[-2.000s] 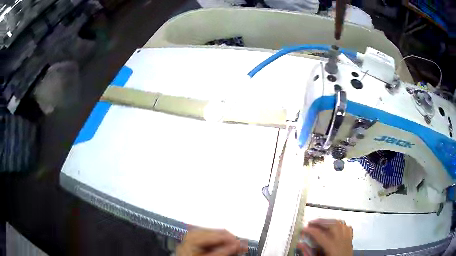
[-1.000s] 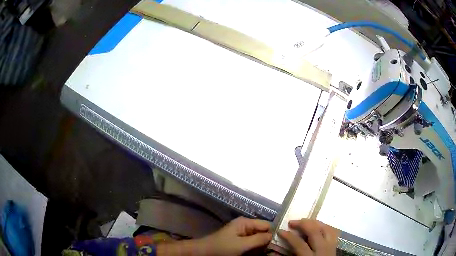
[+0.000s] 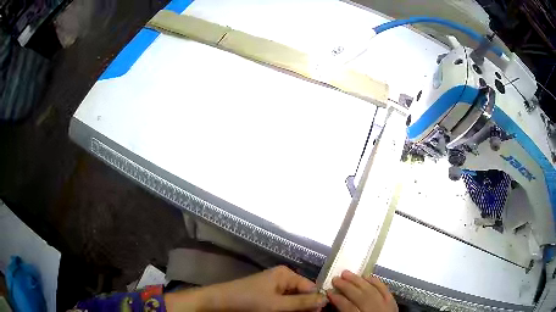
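A khaki fabric band (image 3: 385, 230) with a white strip (image 3: 364, 225) on it runs from the table's front edge up to the sewing machine (image 3: 448, 109). My left hand (image 3: 277, 290) pinches the band's near end at its left corner. My right hand (image 3: 361, 292) lies on the same end, fingertips on the white strip, close beside my left fingertips. The band's far end lies beside the machine head; the presser foot and needle are not clear there. Joined khaki bands (image 3: 262, 50) lie across the table's back left.
A blue hose (image 3: 427, 21) arches behind the machine head. Striped cloth (image 3: 488, 190) is bunched under the machine arm. A tape measure (image 3: 201, 207) runs along the front edge. Blue tape (image 3: 131, 58) covers the table's left end. A blue item (image 3: 25, 283) lies at lower left.
The view has turned and shifted since the oldest frame. My hands, apart at the band's sides then, are now close together at its near end. Since one second ago there is little change.
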